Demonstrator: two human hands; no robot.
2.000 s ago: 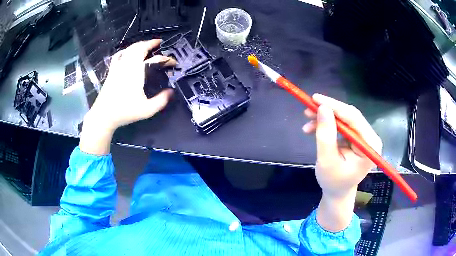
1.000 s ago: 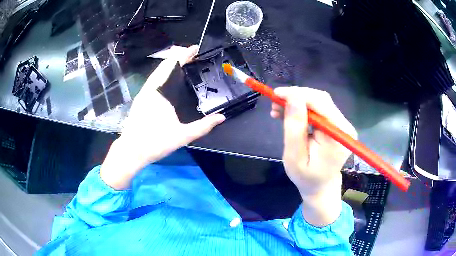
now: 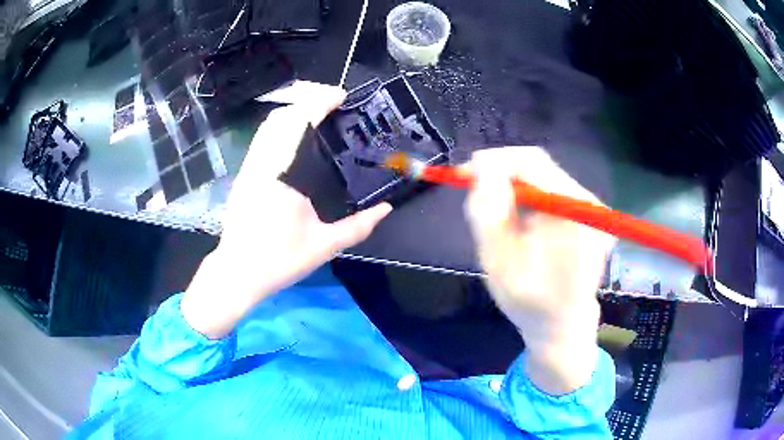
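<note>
A black square plastic housing (image 3: 378, 129) with raised ribs lies tilted in front of me. My left hand (image 3: 279, 202) holds it at its left side, with the fingers at the upper left corner and the thumb at the lower edge. My right hand (image 3: 542, 232) grips the red-orange handle of a brush (image 3: 572, 209), blurred by motion. The yellow-orange bristles are over the lower part of the housing's inside; whether they touch it is hard to tell. A small round translucent cup (image 3: 418, 34) with whitish contents stands beyond the housing, with specks beside it.
Tall dark stacks (image 3: 670, 82) stand at the right. A loose black frame part (image 3: 53, 148) lies at the far left. A black flat case with a pale edge (image 3: 735, 232) is at the far right. Below the bench edge are dark crates (image 3: 103, 279), one at the right with perforated sides (image 3: 640, 369).
My left hand has moved right from the air beside the stack and taken hold of a housing. The brush has moved left and down from near the cup to the housing's inside.
</note>
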